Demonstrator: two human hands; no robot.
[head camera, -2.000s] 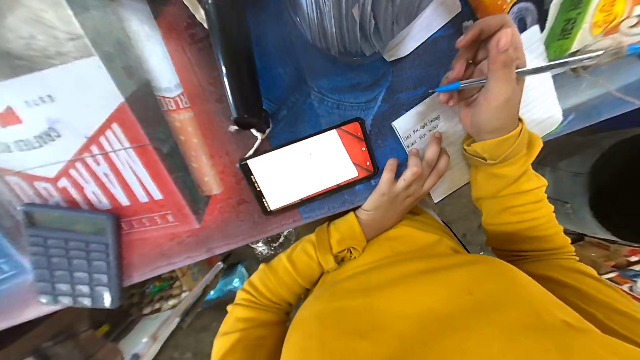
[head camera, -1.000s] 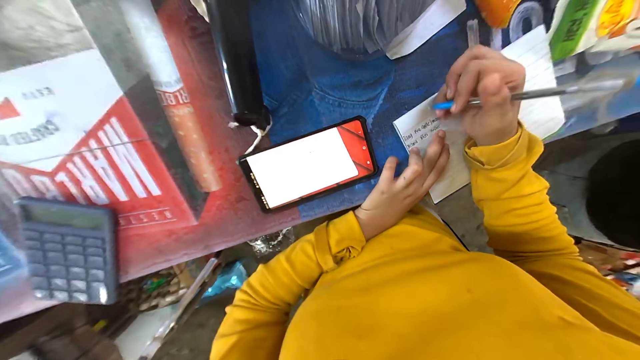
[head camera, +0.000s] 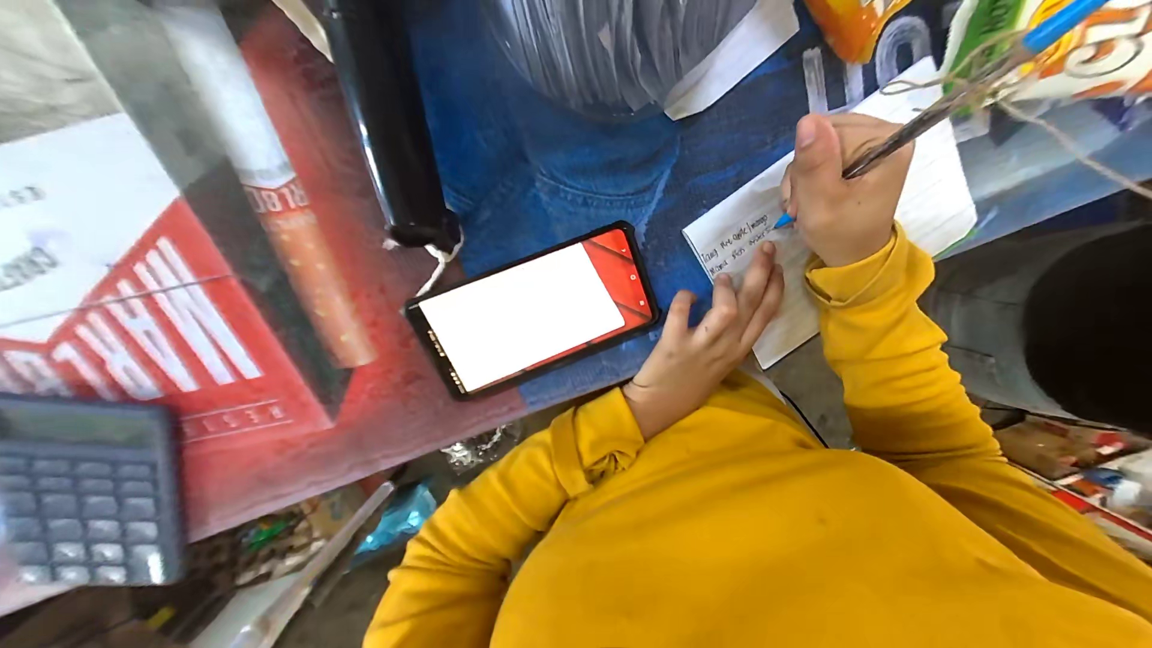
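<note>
A blue-tipped ballpoint pen (head camera: 900, 137) is held in my right hand (head camera: 846, 191), its point touching the lined paper (head camera: 927, 193) at the end of some handwriting. The pen slants up to the right, with a blue end and a thin string near it. My left hand (head camera: 715, 337) lies with spread fingertips on the paper's lower left part, holding nothing. Just left of that hand, a smartphone (head camera: 531, 310) with a lit white and red screen lies on the printed table cover (head camera: 576, 162). Part of the sheet is hidden under my right hand.
A grey desk calculator (head camera: 85, 490) lies at the left edge. A black cylindrical object (head camera: 382, 126) stretches above the phone. At the top are a clear plastic container (head camera: 612, 54), an orange packet (head camera: 855, 22) and a green and white packet (head camera: 1080, 54). A dark round opening (head camera: 1093, 252) is at right.
The pen in my right hand has tipped upward at its rear end, and its point now meets the paper. Two seconds ago the point was above the sheet's upper edge. My left hand stays on the paper.
</note>
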